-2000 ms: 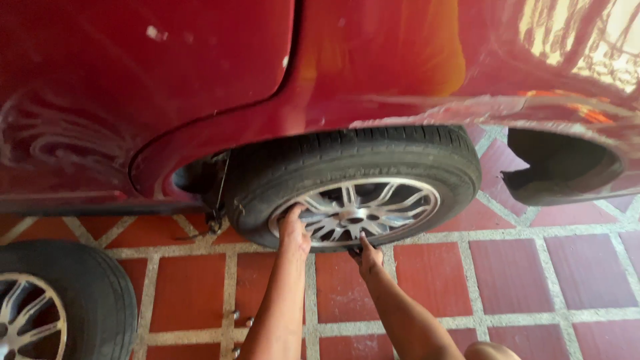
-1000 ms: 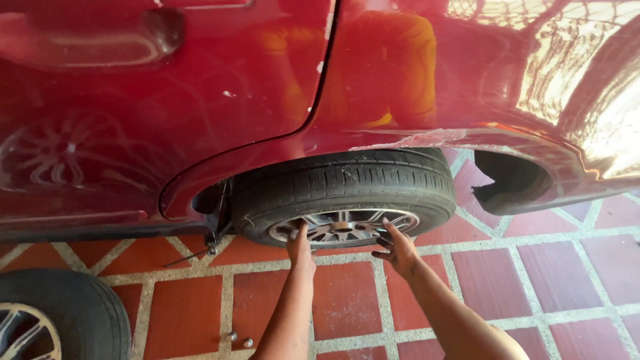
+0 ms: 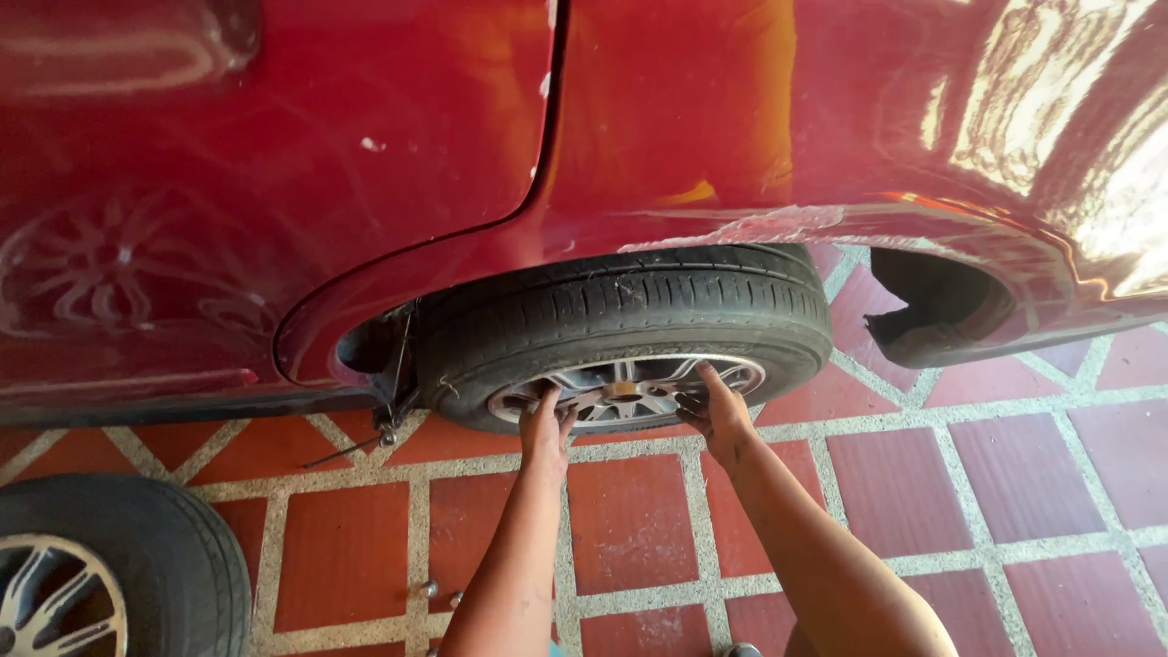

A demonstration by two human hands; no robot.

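A car wheel with a black tire [image 3: 630, 306] and a silver alloy rim [image 3: 623, 392] stands in the wheel arch of a red car [image 3: 411, 109]. My left hand [image 3: 546, 424] touches the left part of the rim, its fingers among the spokes. At the rim's right side, my right hand [image 3: 721, 411] has one finger on a spoke and the others curled near the lower edge. Whether either hand grips the rim is hard to tell, as the fingertips are partly hidden. A brownish hub centre shows in the middle of the rim.
A second wheel [image 3: 196, 557] lies on the red tiled floor [image 3: 347, 547] at lower left. Lug nuts [image 3: 429, 589] lie beside my left forearm. A jack with a thin rod [image 3: 342, 453] is by the car's sill. The bumper [image 3: 958, 319] has a broken edge.
My right hand has gone from the rim's lower edge to its right side. A second ago its fingers were spread; now one reaches onto a spoke. The view has shifted.
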